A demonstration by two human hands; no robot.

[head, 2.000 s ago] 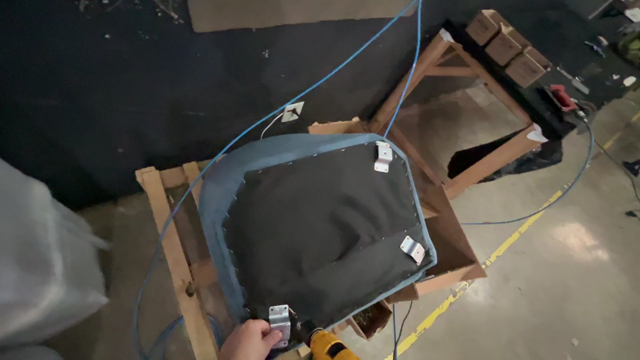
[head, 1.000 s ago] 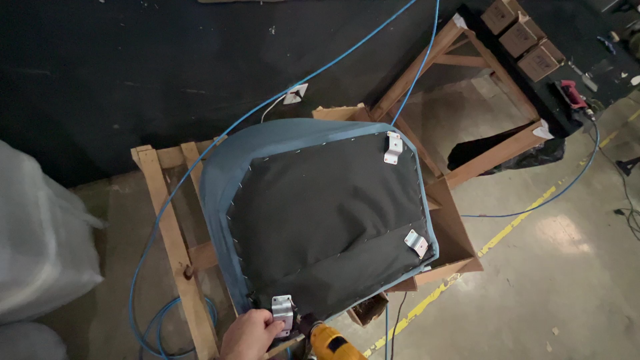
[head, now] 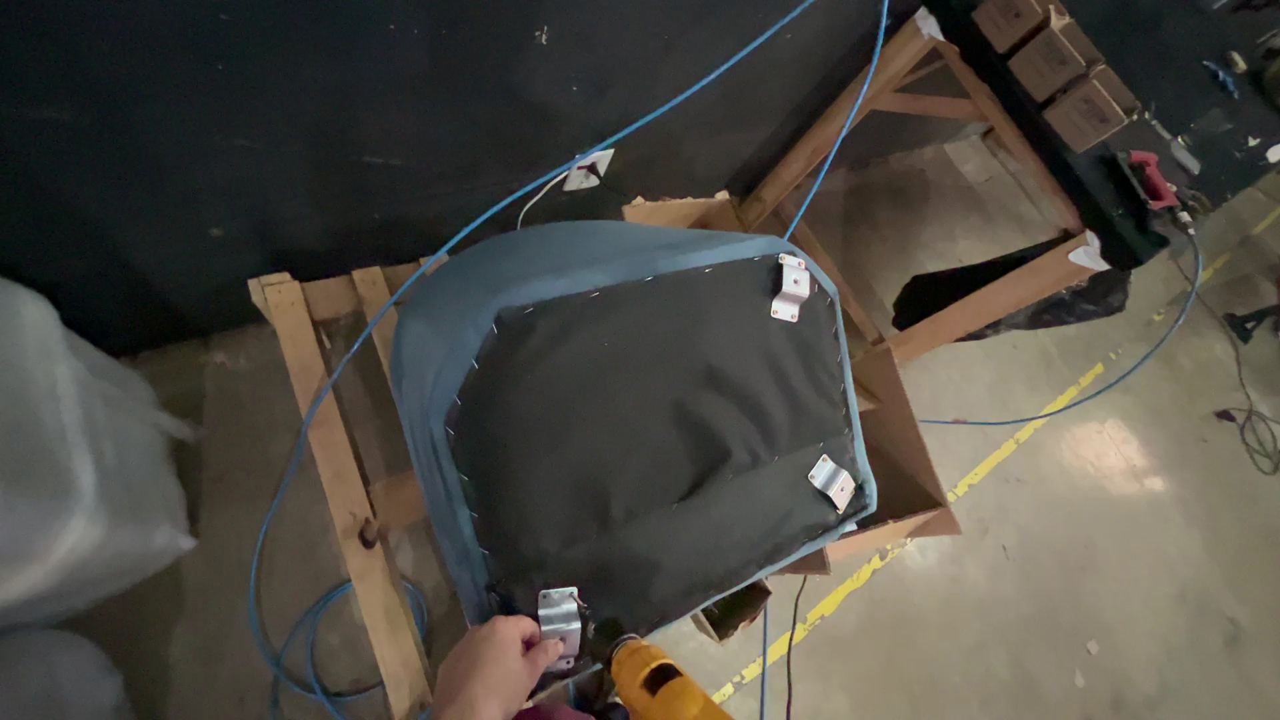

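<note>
My left hand point(head: 497, 668) pinches the edge of a bent metal bracket point(head: 560, 620) at the lower left corner of an upholstered seat's underside. A yellow power drill point(head: 662, 682) points at that corner, close to the bracket; the hand behind it is out of the picture. The seat has blue fabric point(head: 430, 330) round its rim and a stapled black cloth point(head: 640, 400) across the middle. Two more metal brackets lie flat on the cloth, one at the upper right corner point(head: 790, 288), one at the lower right point(head: 832, 483).
A wooden stand point(head: 330, 480) is under the seat's left side. Cardboard boxes point(head: 900, 460) are below its right side. A blue air hose point(head: 480, 215) crosses above. Plastic-wrapped goods point(head: 80, 460) stand left; a wooden frame point(head: 990, 295) and a red-handled tool point(head: 1152, 180) are at right.
</note>
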